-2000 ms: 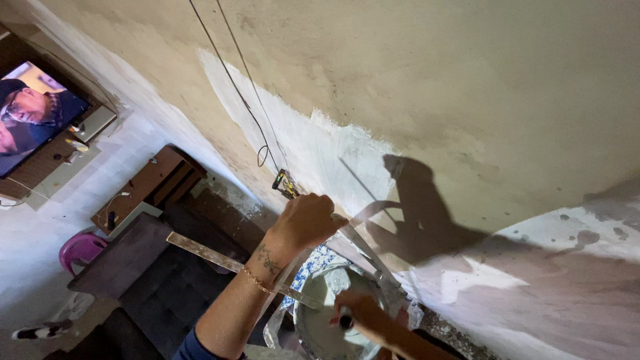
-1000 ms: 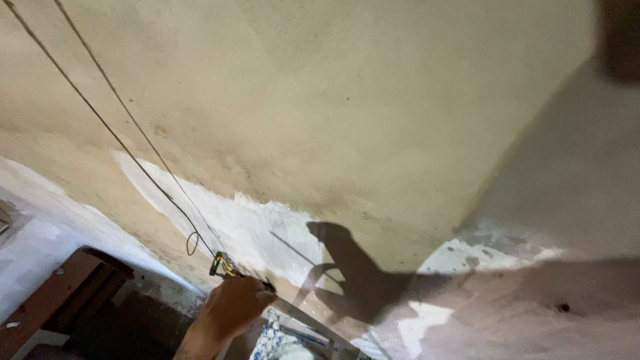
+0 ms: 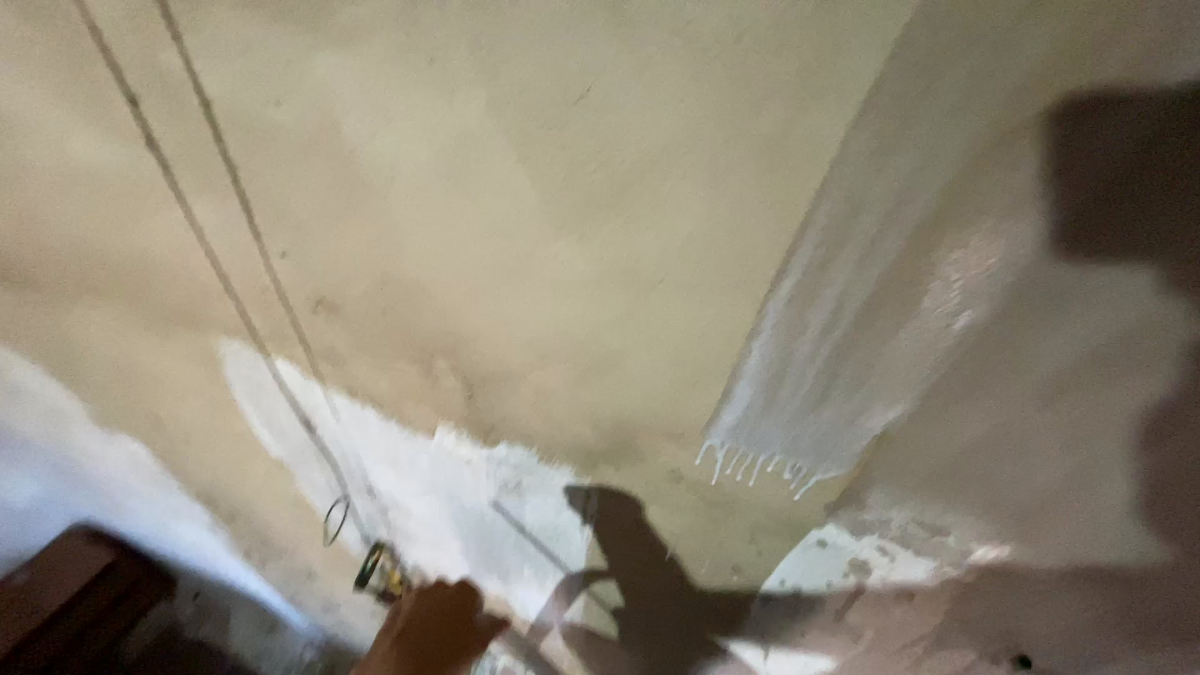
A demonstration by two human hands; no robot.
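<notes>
At the bottom, left of centre, my left hand [image 3: 436,626] is closed around the upper end of a long rail [image 3: 527,653], whose lower part is cut off. Just beyond my knuckles is a small yellow-and-black object [image 3: 380,572], blurred, where two hanging cords [image 3: 230,281] end. My right hand is out of view. On the beige wall [image 3: 525,234], a broad wet white streak [image 3: 825,375] runs down at the right and ends in drips. A white patch [image 3: 450,497] covers the wall above my left hand.
Brown wooden furniture [image 3: 75,591] stands at the lower left. A thin wire loop [image 3: 336,521] hangs beside the cords. Dark shadows fall over the lower and right parts of the wall, where another ragged white patch [image 3: 844,562] shows.
The view has swung up the wall, and the bucket and my right hand have left it. A wet white streak with drips now shows at the right. My left hand keeps its place by the cords.
</notes>
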